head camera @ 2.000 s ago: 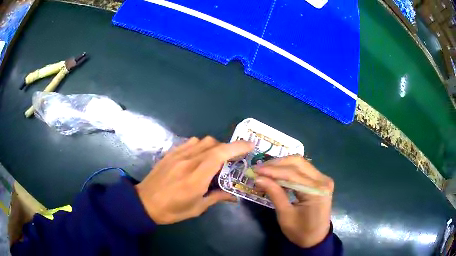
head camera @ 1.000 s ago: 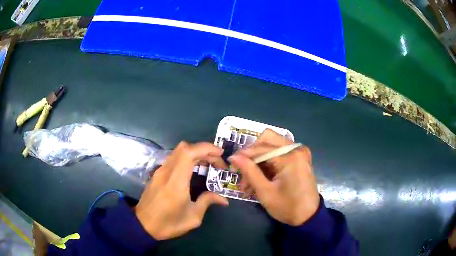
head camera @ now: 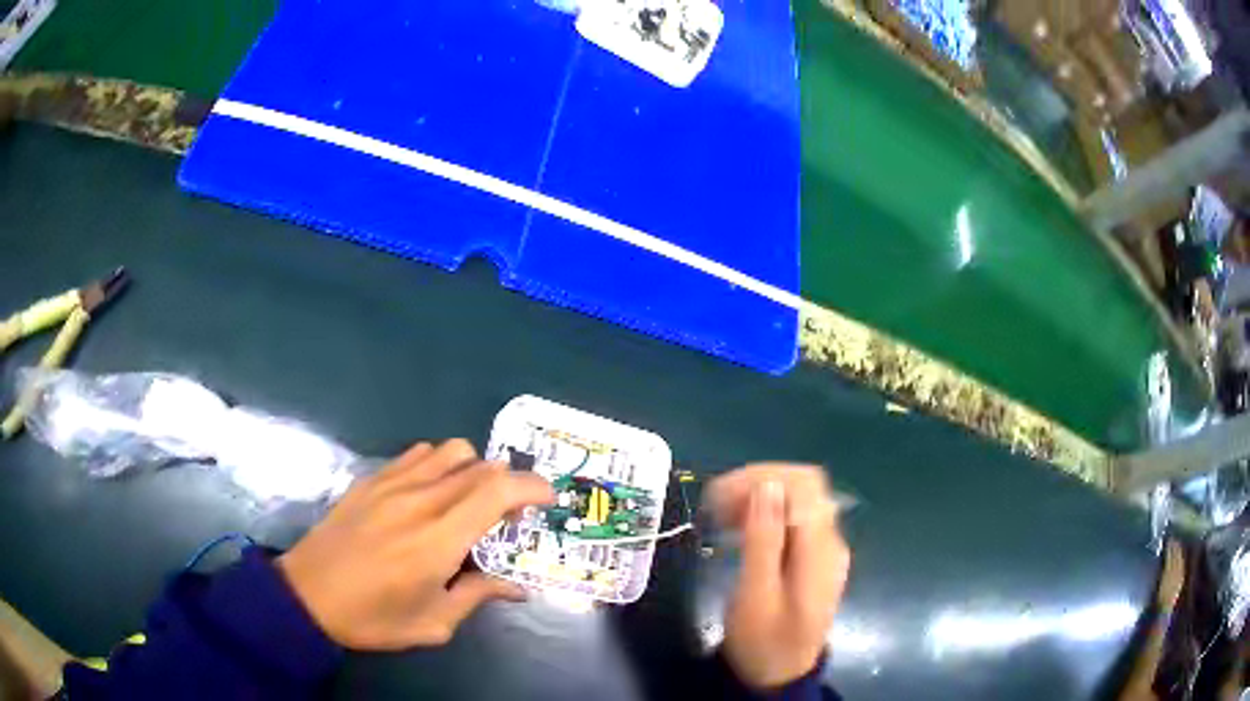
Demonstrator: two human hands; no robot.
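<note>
The open white power strip housing lies on the dark bench in front of me. Inside it sit a green circuit board with a yellow block and gold-coloured brass strips. My left hand holds the housing's left side, fingers over its edge and thumb at the lower rim. A white lead wire runs out over the housing's right edge toward my right hand. My right hand is right of the housing, blurred, with thumb and fingers together. A faint pale streak beside it may be the pointed stick; its grip is unclear.
A plastic bag over a cord lies left of my left hand, beside the nippers. A blue corrugated sheet spans the green conveyor, with another white housing on it. A speckled rail edges the belt.
My right hand has moved from inside the housing to its right. The circuit board now shows clearly, with a white wire out to the right. The view has shifted, showing another housing on the blue sheet.
</note>
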